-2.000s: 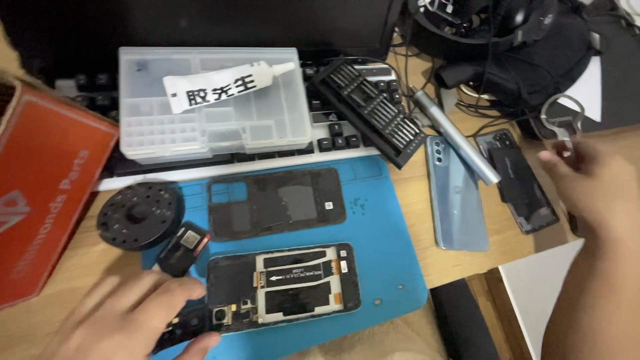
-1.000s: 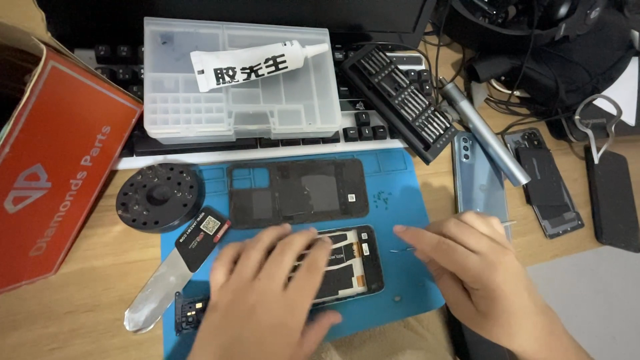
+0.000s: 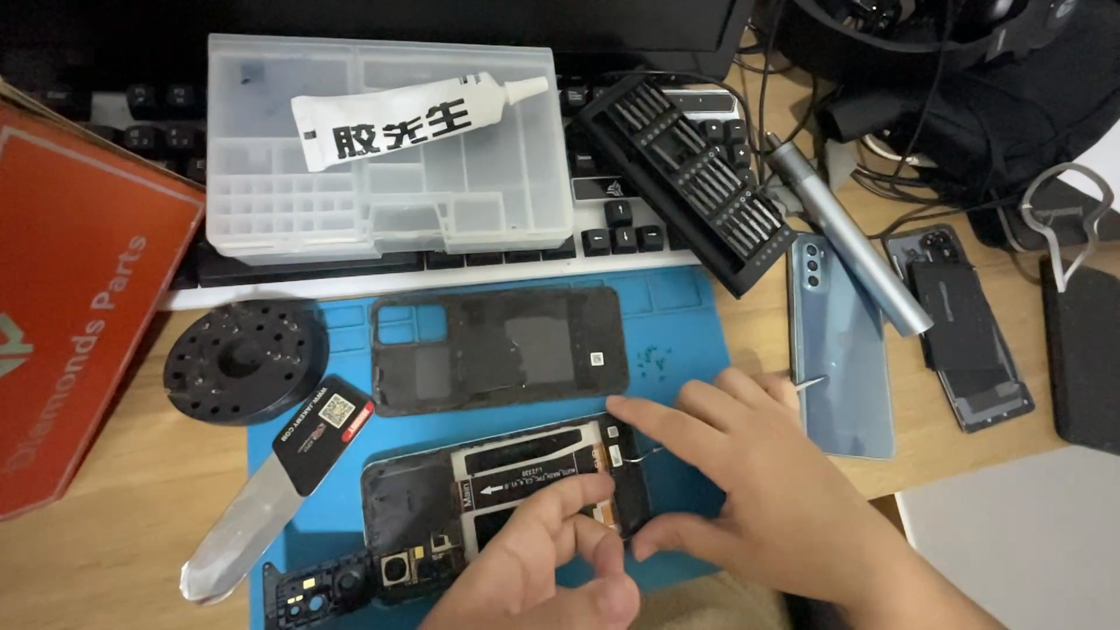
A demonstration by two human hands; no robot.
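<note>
An opened smartphone [image 3: 411, 490], its battery and ribbon cable showing, lies on the blue repair mat [image 3: 674, 332]. My left hand [image 3: 560, 560] rests its fingertips over the phone's lower right part, fingers bent and apart, with nothing seen held. My right hand [image 3: 744, 472] grips a thin metal pick [image 3: 811, 383]; one end sticks out behind the fingers, the other reaches the phone's right end. Above the phone lies a dark back cover [image 3: 534, 341]. A black plastic camera-side cover [image 3: 319, 595] sits at the phone's left, near a metal pry blade with a black handle [image 3: 254, 516].
A round black bit holder [image 3: 245, 363] stands left, beside an orange box [image 3: 79, 332]. A clear parts case [image 3: 394, 219] bearing a white glue tube [image 3: 402, 118] rests on the keyboard. Right are a bit set [image 3: 691, 175], silver screwdriver [image 3: 853, 236] and blue phone [image 3: 844, 376].
My right hand has come from the far right, by the metal loop, to the phone's right end. My left hand has moved right from the camera-side cover onto the phone, uncovering the pry blade.
</note>
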